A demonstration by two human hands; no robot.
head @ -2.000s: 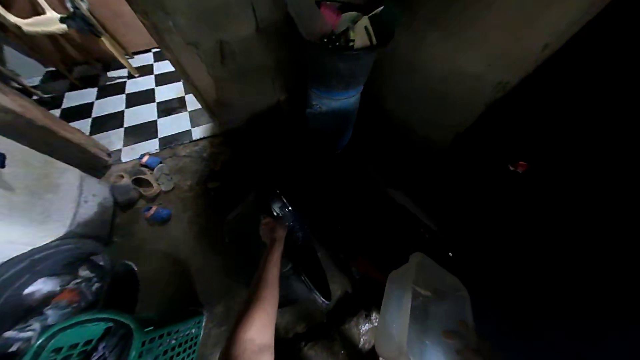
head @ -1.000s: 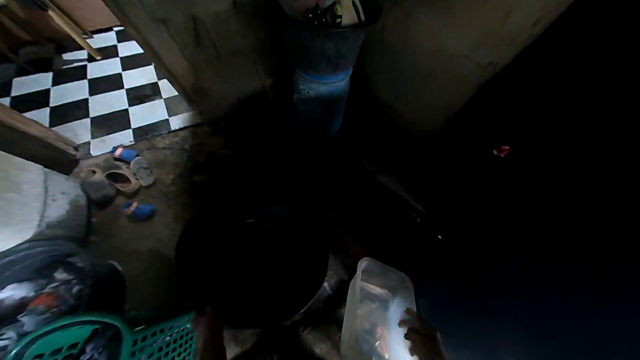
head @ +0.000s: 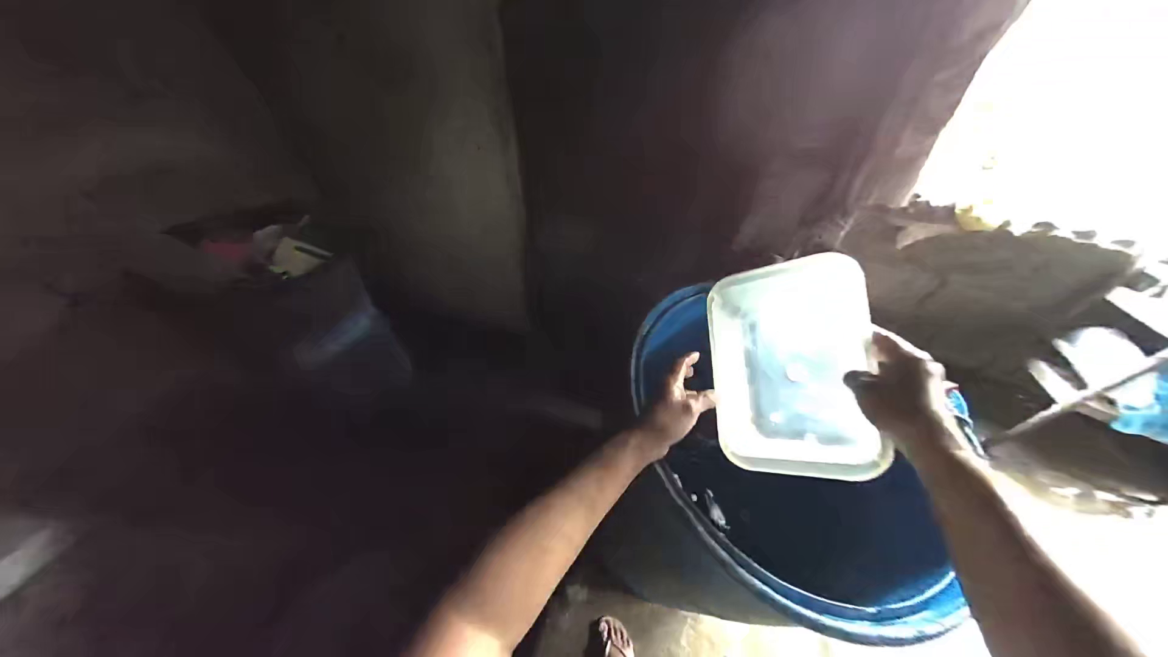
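Note:
A translucent rectangular plastic container is held over a large blue plastic drum, its open side facing me. My right hand grips the container's right wall, with the thumb inside the rim. My left hand is at the container's left edge with its fingers apart; a fingertip is at or near the rim, and whether it touches cannot be told. Dark liquid or shadow fills the drum below, and a small pale thing shows near its left inner side.
At the left stands a dim bin with assorted items in its top. A rough wall rises behind. On the right are a stick, blurred pale and blue things, and bright daylight. A foot shows at the bottom.
The view has swung far to the right. The container, low in the earlier frames with my right hand at it, is now raised over the blue drum. My left hand has come beside it.

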